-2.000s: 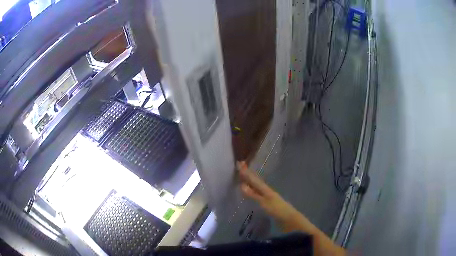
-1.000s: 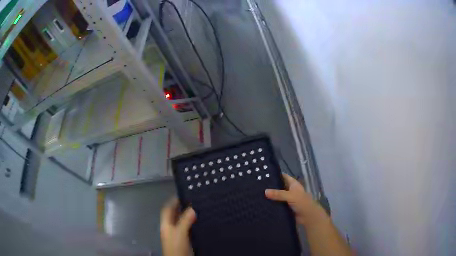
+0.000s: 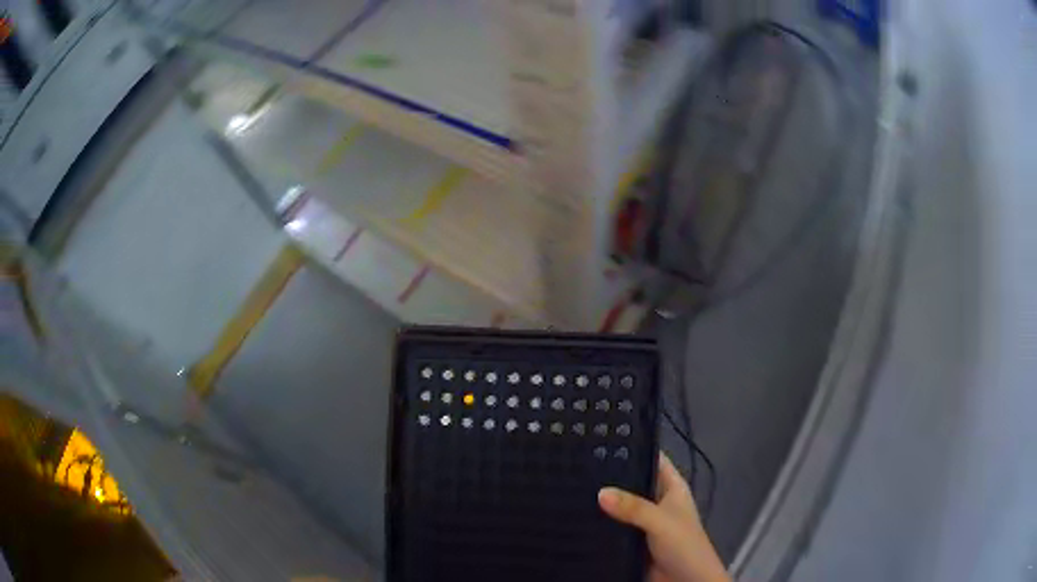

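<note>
A black component tray (image 3: 517, 500) is held up at the bottom centre, its lower end cut off by the picture's edge. Small round silvery components (image 3: 513, 401) fill the top rows of pockets, with two more at the right of the row below; one looks yellow. The lower pockets look black. My right hand (image 3: 665, 523) grips the tray's right edge, thumb on top and fingers behind. Of my left hand at most a sliver shows at the bottom edge, left of the tray; its hold cannot be seen.
A storage rack (image 3: 557, 171) with taped shelves stands ahead, blurred. Dark cables (image 3: 785, 262) lie on the grey floor to its right. A white wall (image 3: 967, 341) runs along the right. Yellow tape (image 3: 245, 318) marks the floor at left; an amber glow (image 3: 85, 477) shows lower left.
The machine and its door have left the view. Since one second ago the tray sits more upright in view, the rack has shifted right, and my left hand has almost dropped out of sight.
</note>
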